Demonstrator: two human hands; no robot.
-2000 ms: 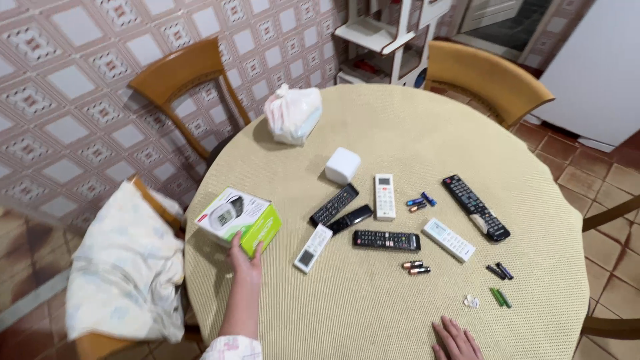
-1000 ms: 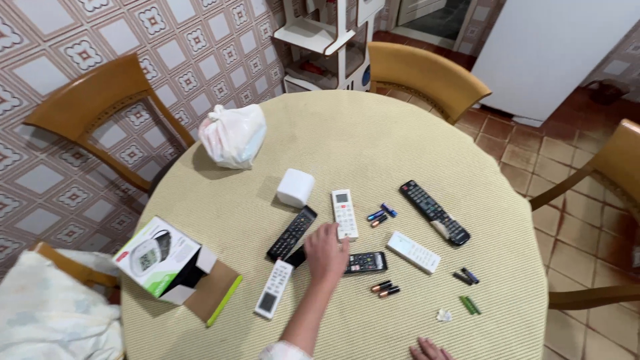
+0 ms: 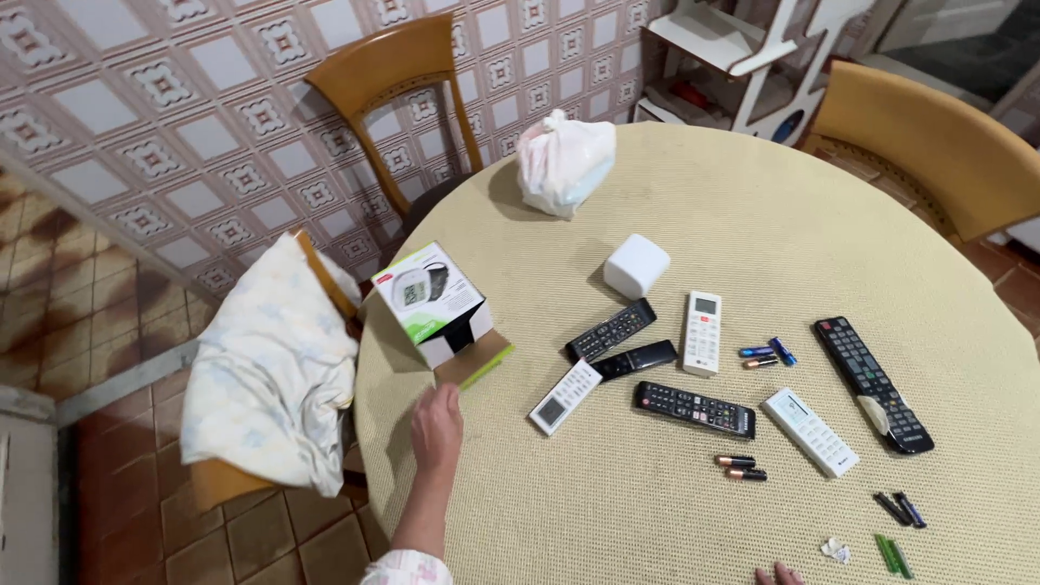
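My left hand [image 3: 439, 426] is at the near flap edge of a blood pressure monitor box [image 3: 431, 296], its fingers curled; whether they grip the flap is unclear. The box lies open, with its cardboard flap toward the remotes. Only the fingertips of my right hand [image 3: 780, 575] show, at the bottom edge. Between the hands lie several remote controls, among them a small white one [image 3: 566, 396], a black one [image 3: 695, 409], a white one with a screen [image 3: 702, 333] and a large black one [image 3: 873, 383]. Loose batteries [image 3: 741, 468] lie near them.
A tied plastic bag [image 3: 566, 162] and a white rounded block [image 3: 636, 266] stand farther back on the round table. Green batteries [image 3: 894, 556] and a crumpled scrap [image 3: 835, 551] lie at the near right. A cloth-draped chair [image 3: 272, 366] stands at the left.
The box was closed in the oldest frame and is open now. My left hand has moved from among the remotes back left to the box flap. The view has shifted.
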